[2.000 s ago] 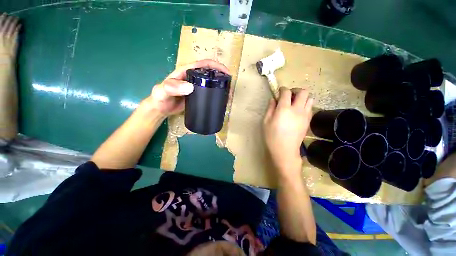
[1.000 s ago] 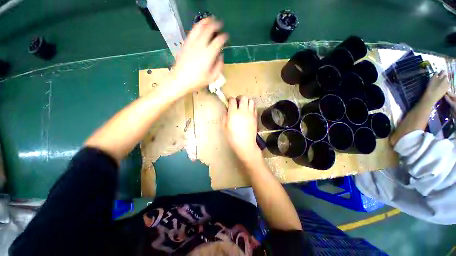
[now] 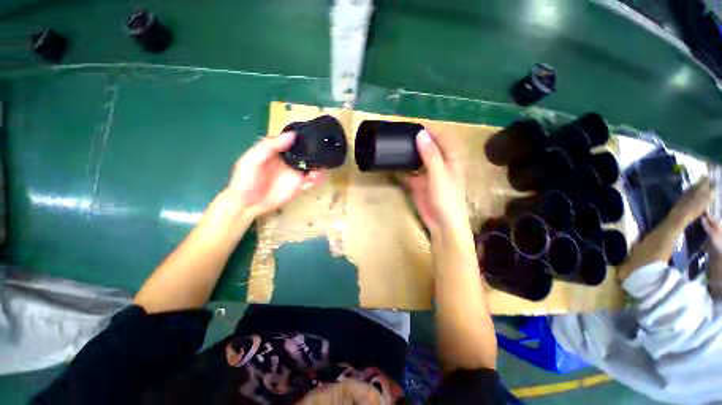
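Note:
My left hand [image 3: 265, 176] holds a short black inner unit [image 3: 318, 144] above the upper left of the cardboard sheet [image 3: 388, 237]. My right hand [image 3: 437, 178] holds a smooth black housing sleeve [image 3: 389, 146] on its side, its open end facing left toward the inner unit. The two parts are apart with a small gap. The mallet's head cannot be made out; a dark slender piece, perhaps its grip, shows beside my right hand. More black sleeves [image 3: 530, 236] stand or lie clustered on the right of the cardboard.
A pale metal bar [image 3: 348, 51] crosses above the cardboard. Inner units lie on the green surface beyond, one at the right [image 3: 535, 84] and two at the upper left [image 3: 148, 32]. Another worker's arm [image 3: 669, 225] is at the far right, by dark flat pieces [image 3: 653, 186].
My left hand has come back from beyond the cardboard with an inner unit. My right hand has left the mallet and taken a sleeve from the cluster. The view has shifted.

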